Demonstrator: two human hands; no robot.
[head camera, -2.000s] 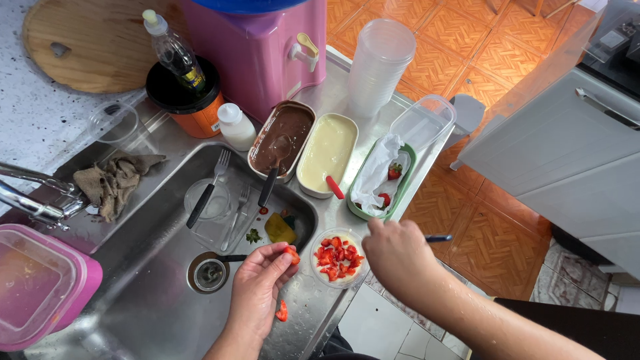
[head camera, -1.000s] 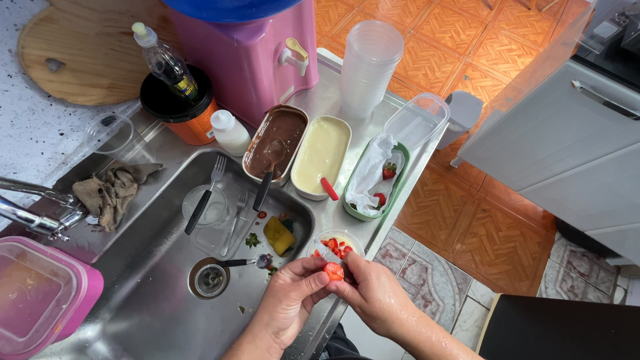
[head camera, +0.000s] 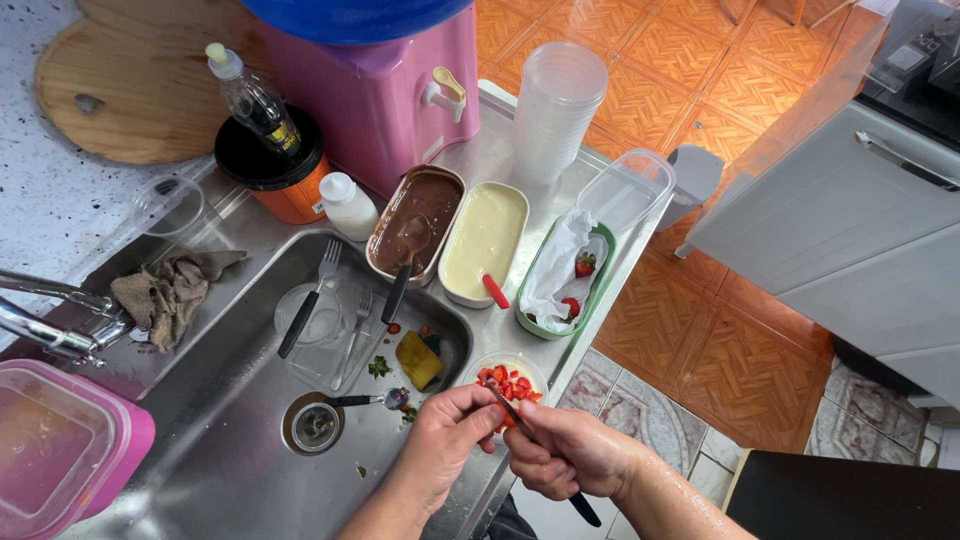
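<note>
My right hand (head camera: 559, 450) grips a dark-handled knife (head camera: 517, 420), its blade pointing up and left over a round clear cup (head camera: 541, 367). Chopped strawberries (head camera: 510, 382) lie in this cup on a pale creamy layer. My left hand (head camera: 457, 427) is beside the blade, thumb and fingers pinched together at the cup's near left edge; whether a strawberry piece is between them is hidden. Behind the cup stand a tub of chocolate cream (head camera: 420, 217) with a black-handled spoon, a tub of pale cream (head camera: 486, 232) with a red-handled utensil, and a green tub (head camera: 600, 281) with paper and whole strawberries.
The steel sink (head camera: 225, 420) on the left holds forks, clear containers, a spoon and a yellow sponge (head camera: 418, 361). A stack of clear cups (head camera: 559, 112), a white squeeze bottle (head camera: 349, 206) and a pink water dispenser (head camera: 367, 105) stand behind. A brown cloth (head camera: 176, 292) lies by the faucet.
The strawberry piece seen between my hands a second ago no longer shows there. The knife is now plainly visible in my right hand, its blade above the cup.
</note>
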